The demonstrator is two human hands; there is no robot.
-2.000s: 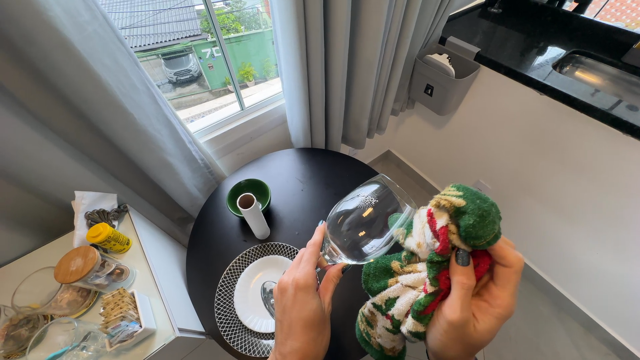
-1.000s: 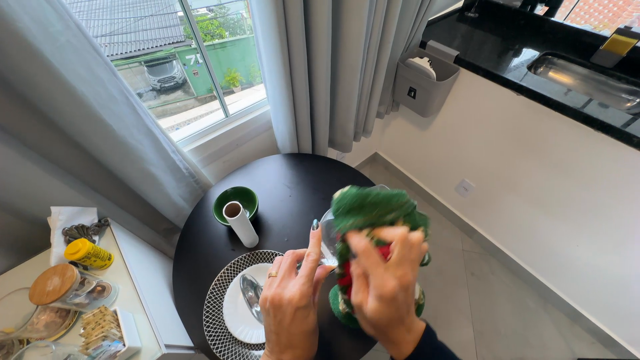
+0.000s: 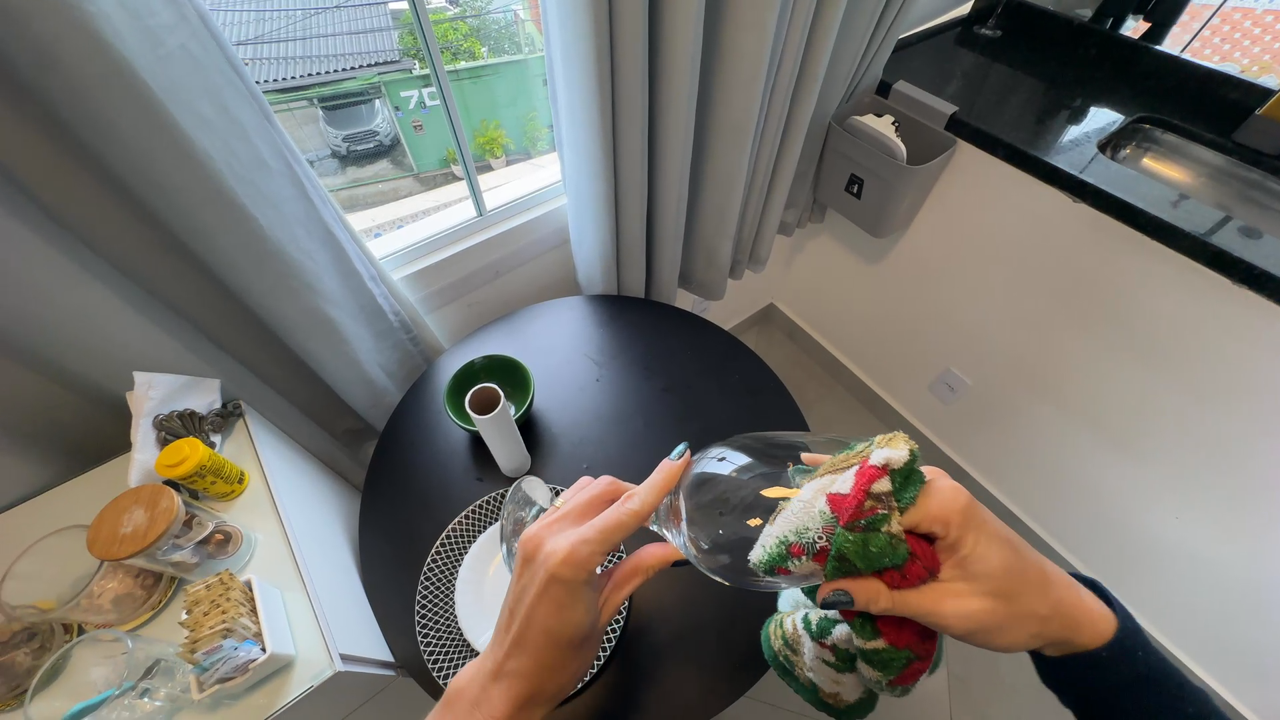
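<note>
A clear wine glass [image 3: 725, 505] lies sideways in the air above the round black table. My left hand [image 3: 575, 570] grips it by the stem, its foot on the left of my fingers. My right hand [image 3: 950, 565] holds a green, red and white patterned terry cloth [image 3: 850, 525] around the rim, with part of the cloth inside the bowl and the rest hanging below. Under my left hand, a white plate [image 3: 482, 590] rests on a black and white patterned charger [image 3: 440, 610]. Beyond it stand a green bowl [image 3: 500, 372] and a white cardboard tube [image 3: 500, 440].
The round black table [image 3: 640, 360] stands by a window and grey curtains. At left, a white cabinet [image 3: 300, 600] bears a yellow container [image 3: 205, 470], a wooden-lidded jar [image 3: 140, 525] and a tray of packets [image 3: 265, 640]. A grey bin [image 3: 880, 180] hangs from the black counter [image 3: 1050, 110].
My right hand, over the glass in a blur a second ago, now shows at its rim on the right with the cloth. My left hand keeps its hold on the stem.
</note>
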